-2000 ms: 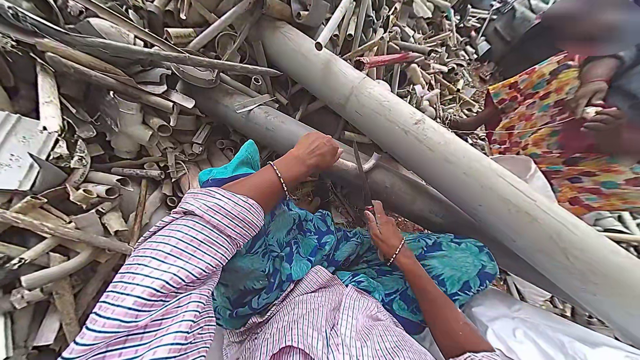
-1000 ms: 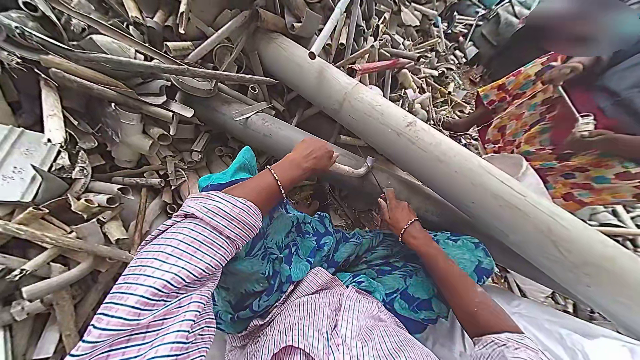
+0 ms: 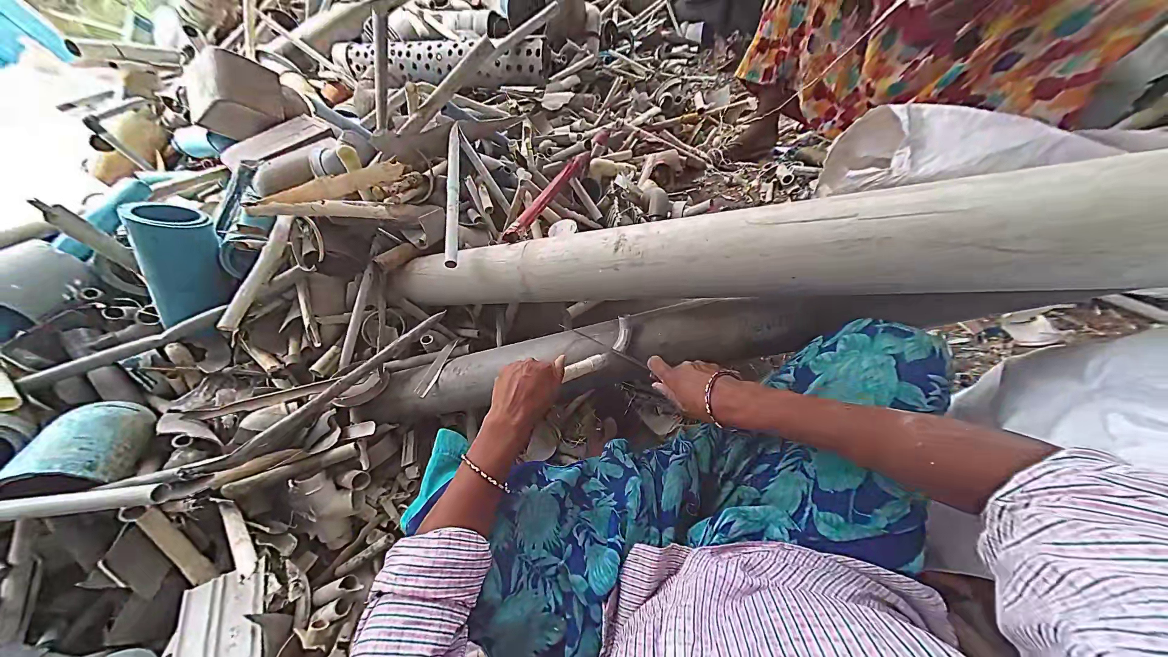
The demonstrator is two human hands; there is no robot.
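Note:
My left hand point(image 3: 527, 392) is closed around a short off-white plastic pipe point(image 3: 584, 367), whose curved end piece point(image 3: 622, 336) lies against a large grey pipe point(image 3: 721, 330). In my right hand point(image 3: 686, 387) is a thin dark blade point(image 3: 607, 347), which crosses the short pipe near its curved end. The blade's handle is hidden by my fingers. Both hands are just above my lap, covered by a blue floral cloth point(image 3: 584, 538).
A thick pale pipe point(image 3: 776, 246) lies behind the grey one. Broken pipe pieces are heaped at left, with a blue pipe section point(image 3: 178, 260) and a red strip point(image 3: 552, 196) among them. White sacks point(image 3: 958, 146) lie at right. Another person in a colourful garment point(image 3: 912, 64) is at upper right.
The view has swung round to the left. The blade, raised off the pipe two seconds ago, now lies across the short pipe. My left hand still holds that pipe.

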